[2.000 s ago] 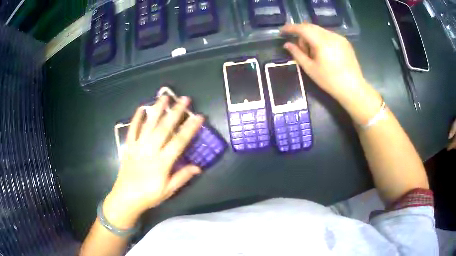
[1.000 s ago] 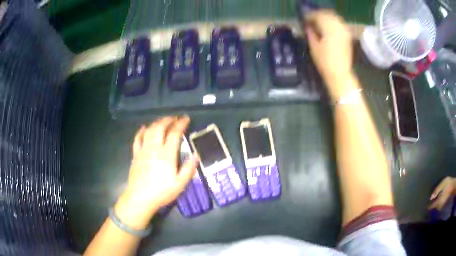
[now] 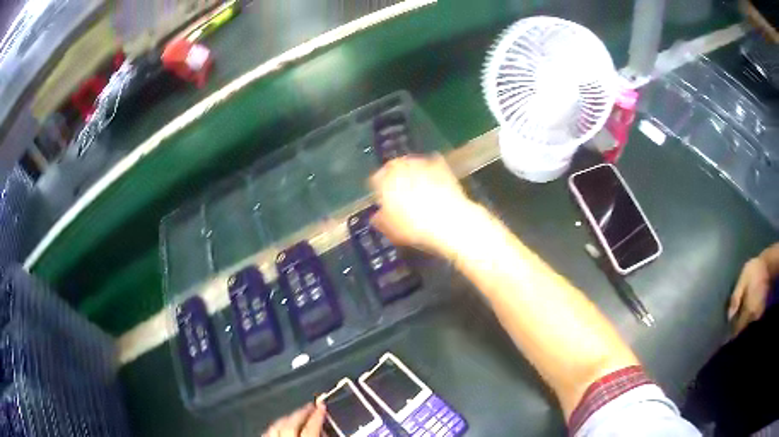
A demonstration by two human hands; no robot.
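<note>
A clear blister tray (image 3: 184, 375) lies across the bench and belt edge. Its near row shows four dark purple handset units, one of them here (image 3: 309, 290). A unit (image 3: 391, 132) sits in the far row's right end. My right hand (image 3: 417, 203) is over the tray's right part, fingers bent, between that unit and the near row; whether it grips anything is hidden. My left hand (image 3: 297, 423), cut off by the bottom edge, touches or nearly touches a keypad phone (image 3: 348, 408), face up. Another face-up phone (image 3: 401, 388) lies beside it.
A white fan (image 3: 551, 94) stands behind a smartphone (image 3: 615, 218) and a thin dark tool (image 3: 628, 294). A pink-red packet (image 3: 622, 124) is by the fan. Ribbed tray stack (image 3: 51, 341) at left; clear trays (image 3: 709, 128) at far right. Another person's hand (image 3: 752, 286) is at right.
The view has shifted towards the belt. My right hand had a dark unit at the tray's far side; a unit now lies in the far row there. My left hand is now mostly out of frame.
</note>
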